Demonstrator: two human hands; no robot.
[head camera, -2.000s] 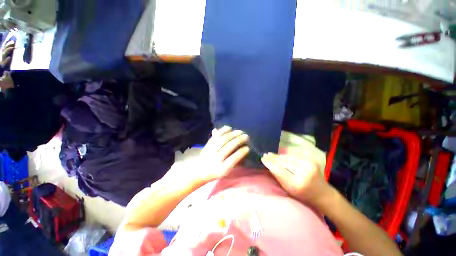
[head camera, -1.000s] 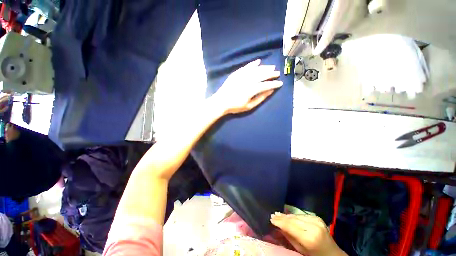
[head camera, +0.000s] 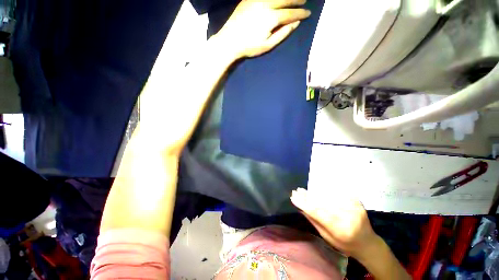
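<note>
A dark navy trouser panel (head camera: 262, 104) lies on the table along the machine's left side. Its lower part looks greyer and hangs towards my lap. The sewing machine's white head (head camera: 355, 38) is at the upper right. The needle area with a yellow-green bit (head camera: 310, 94) is at the cloth's right edge. My left hand (head camera: 260, 27) lies on the cloth at the top, fingers spread, palm down. My right hand (head camera: 331, 216) is at the panel's lower right edge, its fingertips at the cloth; the fingers' hold on it is partly hidden.
Stacked navy panels (head camera: 76, 82) cover the table's left side. Red-handled thread snips (head camera: 459, 178) lie right of the machine, below a thin bluish-red stick (head camera: 431, 146) and white scraps (head camera: 462, 124). A red-framed crate (head camera: 429, 246) stands below the table at right.
My left hand has moved up and away from me on the cloth. My right hand has moved up with the panel's lower end. The view has shifted closer, and the machine head shows larger.
</note>
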